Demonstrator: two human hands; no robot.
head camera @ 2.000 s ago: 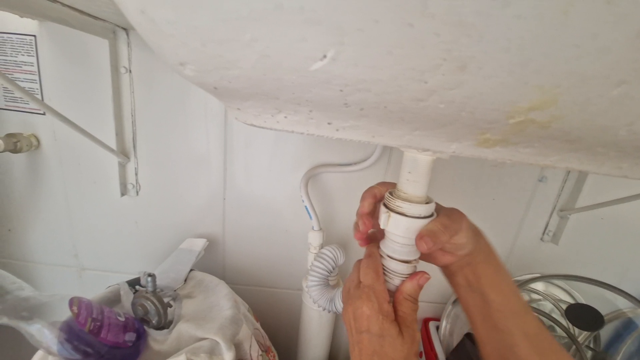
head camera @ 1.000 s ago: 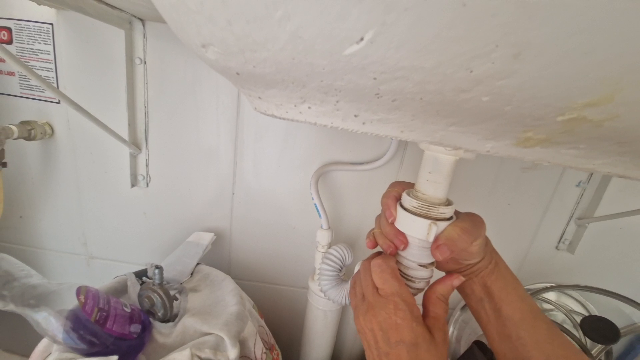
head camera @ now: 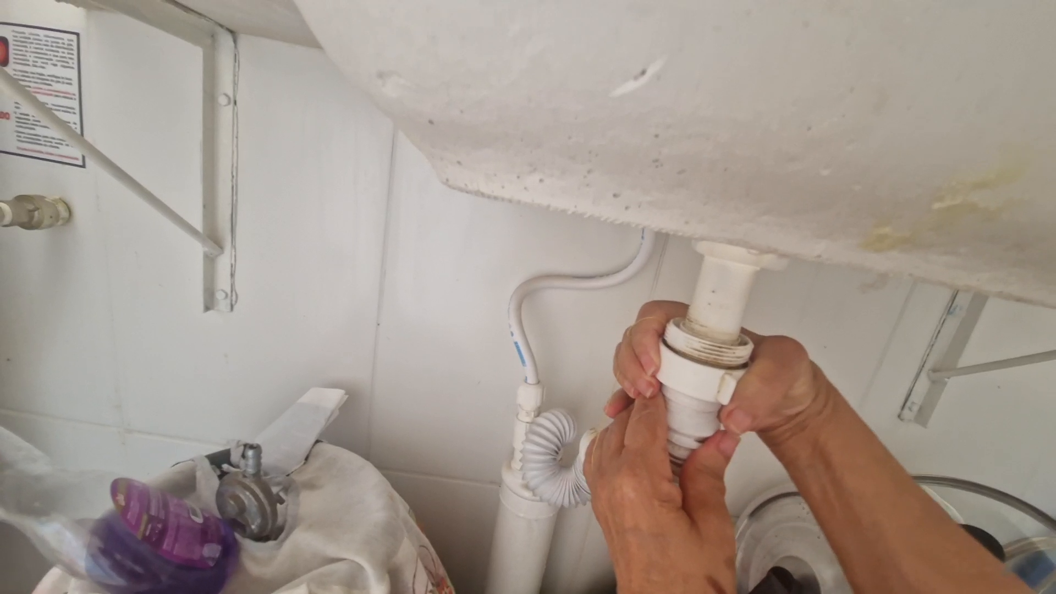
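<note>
My right hand reaches in from the right and wraps around a white plastic drain coupling, fingers behind it and thumb in front. The coupling surrounds the lower end of a white drain tailpiece under a sink basin; threads show at its top rim. Below, my left hand holds the coupling's lower ribbed part, its thumb close to the right thumb. A white corrugated drain hose curves from beside my left hand to a vertical white pipe. The coupling's bottom is hidden by my fingers.
A thin white hose runs up behind the basin. At lower left are a gas regulator on a cloth-covered object and a purple bottle. Metal brackets flank the basin. Glass lids stand at lower right.
The tab on the coupling's collar now faces right, where one second ago it was nearer the front. Both hands remain around the coupling. The view has shifted somewhat.
</note>
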